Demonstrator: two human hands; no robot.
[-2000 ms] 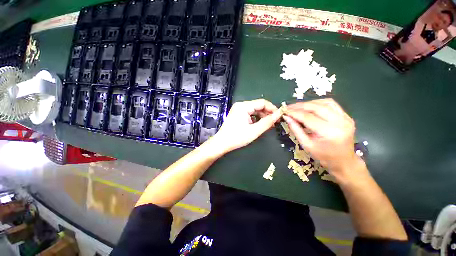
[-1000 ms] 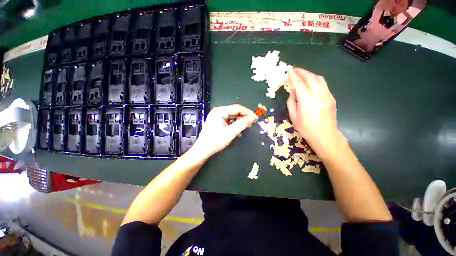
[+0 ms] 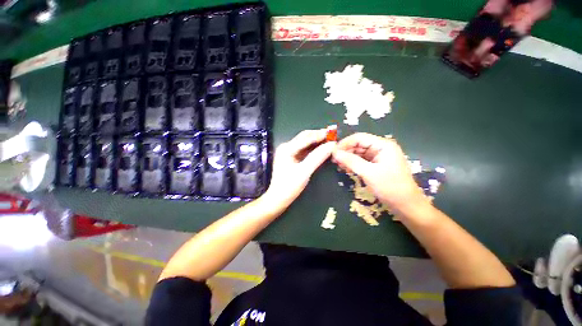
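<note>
My left hand (image 3: 298, 162) pinches a small orange-red piece (image 3: 331, 134) between thumb and fingertips. My right hand (image 3: 376, 167) is beside it, with its thumb and fingertips together close to the piece; whether it holds anything is too small to tell. A heap of white pieces (image 3: 358, 94) lies beyond the hands. A heap of cream pieces mixed with dark bits (image 3: 365, 212) lies nearer me, partly hidden under my right hand.
A glossy black tray (image 3: 269, 114) with rows of black housings is at the left. A separate cream piece (image 3: 328, 218) lies near the bench edge. A flat picture-covered box or phone (image 3: 488, 38) is upper right. White fans (image 3: 29, 156) show at left, partly at right.
Over the last second my right hand has moved from the white heap back to my left hand. The orange-red piece remains in my left fingertips. Two seconds ago both hands also met fingertip to fingertip.
</note>
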